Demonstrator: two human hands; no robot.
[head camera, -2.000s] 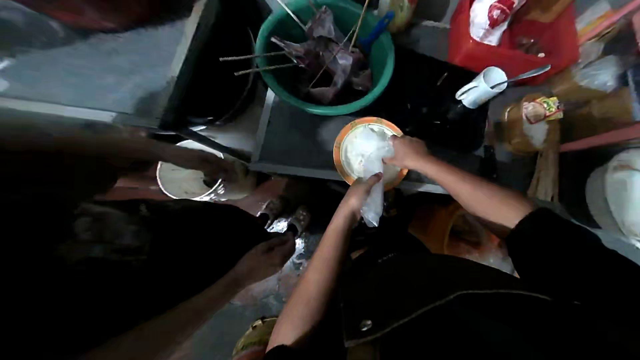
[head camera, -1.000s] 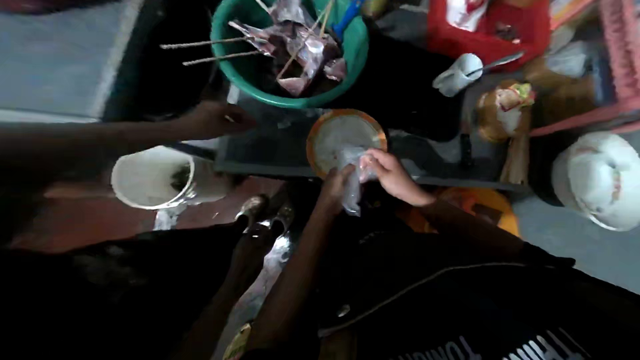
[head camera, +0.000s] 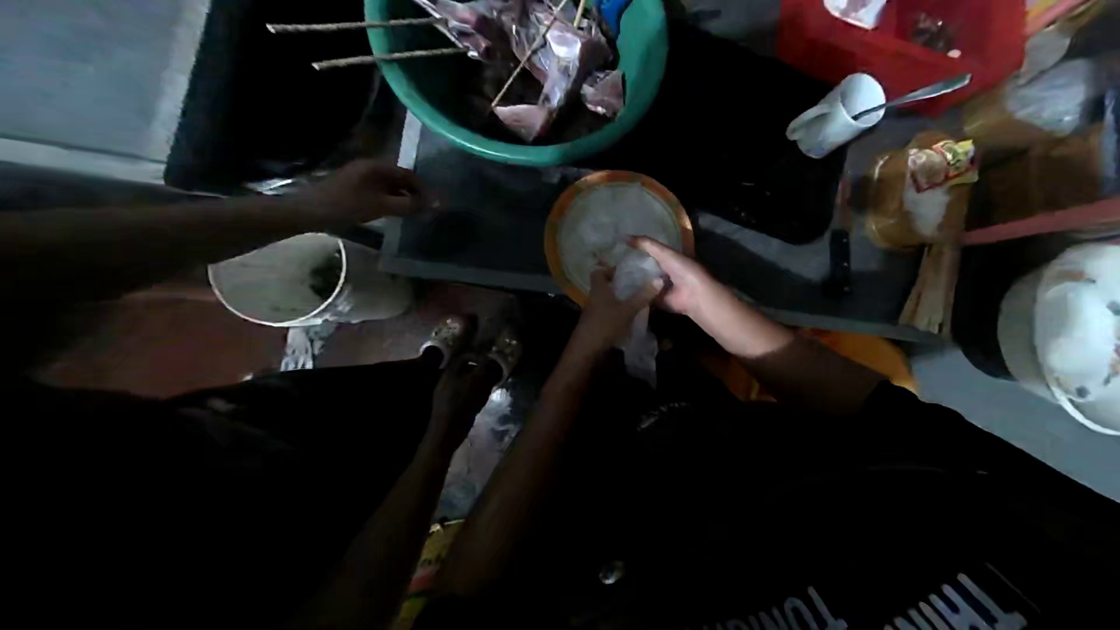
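Both my hands meet over the near edge of an orange-rimmed round bowl (head camera: 612, 206) with pale, whitish contents. My left hand (head camera: 610, 306) and my right hand (head camera: 678, 278) are closed around a clear plastic bag (head camera: 636, 273), whose loose end hangs down past the table edge. What the bag holds is hard to tell. Just beyond the bowl stands a green plastic basin (head camera: 525, 156) with plastic bags, wooden sticks and a blue handle in it.
At left, another person's hand (head camera: 385, 191) reaches over the dark table (head camera: 472, 227); a white bucket (head camera: 280, 280) stands below. To the right are a white mug (head camera: 836, 118) with a spoon, a knife (head camera: 838, 262), a red basket (head camera: 901, 52) and a white lidded bucket (head camera: 1081, 324).
The co-worker's upper hand has moved from above the white bucket to over the table. My right hand has come down from the bowl's right side to close on the bag. The view has shifted.
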